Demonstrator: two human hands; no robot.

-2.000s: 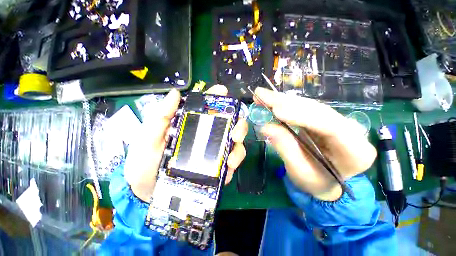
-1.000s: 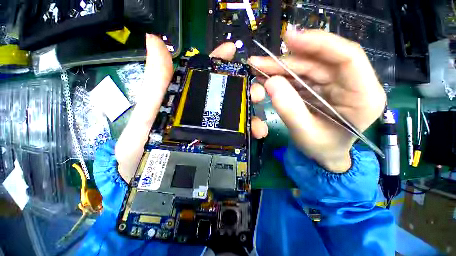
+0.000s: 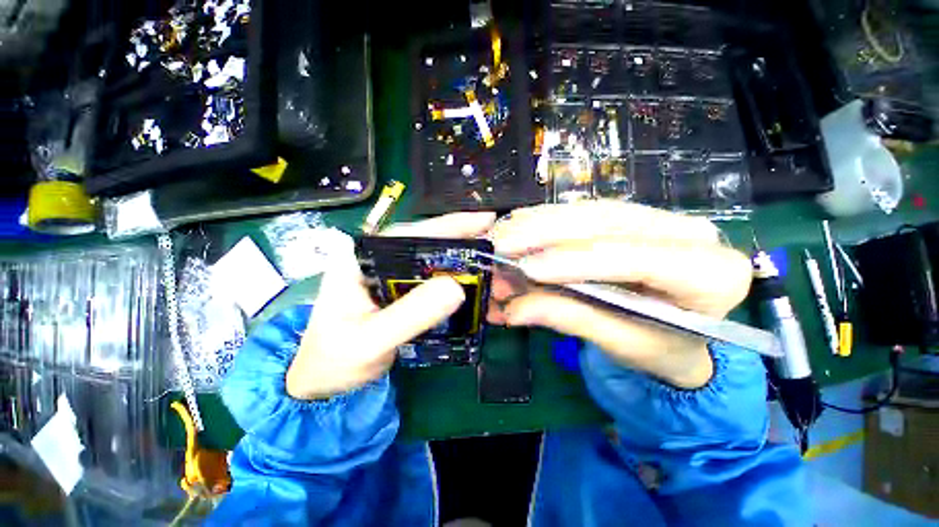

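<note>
The opened phone body (image 3: 412,276) is held above the mat, foreshortened, its small blue sub-board at the far end. My left hand (image 3: 360,314) is shut on the phone, its thumb across the battery (image 3: 468,309) with the yellow edges. My right hand (image 3: 618,268) holds the silver tweezers (image 3: 659,309), their tips at the sub-board (image 3: 453,261). A yellow-and-white flex piece (image 3: 385,206) sticks out past the phone's far left corner. Much of the battery is hidden under my left thumb.
Black parts trays (image 3: 345,124) lie at the back, with a clear compartment tray (image 3: 659,154) behind my right hand. A yellow tape roll (image 3: 62,206) and stacked clear trays (image 3: 82,309) are at left. An electric screwdriver (image 3: 788,340) lies at right. A dark rectangular piece (image 3: 505,381) lies beside the phone.
The phone has tilted and moved away from me. My left thumb has come over the battery. My right hand has lowered, bringing the tweezer tips onto the phone's far end.
</note>
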